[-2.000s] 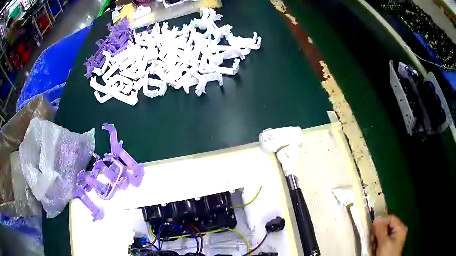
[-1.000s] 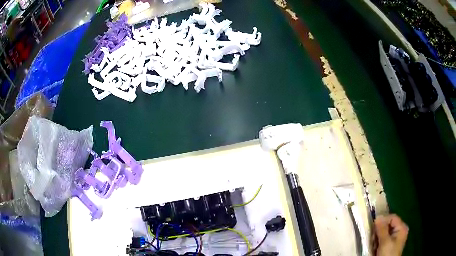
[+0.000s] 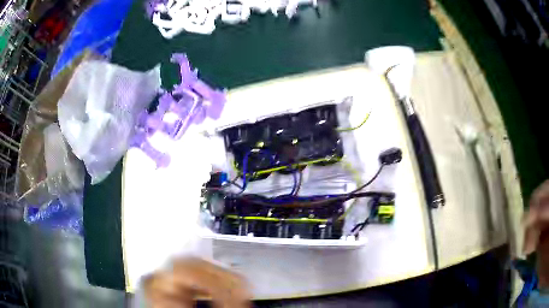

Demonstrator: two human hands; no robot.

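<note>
An open white housing shell (image 3: 289, 242) lies on the white board in front of me. It holds two rows of black socket modules (image 3: 289, 135) with yellow, blue and brown wires between them. A small circuit board with a yellow transformer (image 3: 385, 210) sits at its right end. A small black connector (image 3: 390, 156) lies beside it on a lead. My left hand (image 3: 195, 284), blurred, is at the bottom edge just below the shell, apart from it; its grip is unclear. My right hand (image 3: 537, 222) is blurred and cut off at the right edge, away from the shell.
A white-headed mallet (image 3: 421, 147) lies right of the shell, with a blurred pale hand tool (image 3: 469, 135) beyond it. Purple brackets (image 3: 180, 114) and a crumpled clear bag (image 3: 105, 114) are at the left. White brackets (image 3: 204, 17) lie at the back.
The view has tilted down, showing the whole shell and its lower module row. My left hand has come into view at the bottom. My right hand now appears farther right and higher, partly cut off.
</note>
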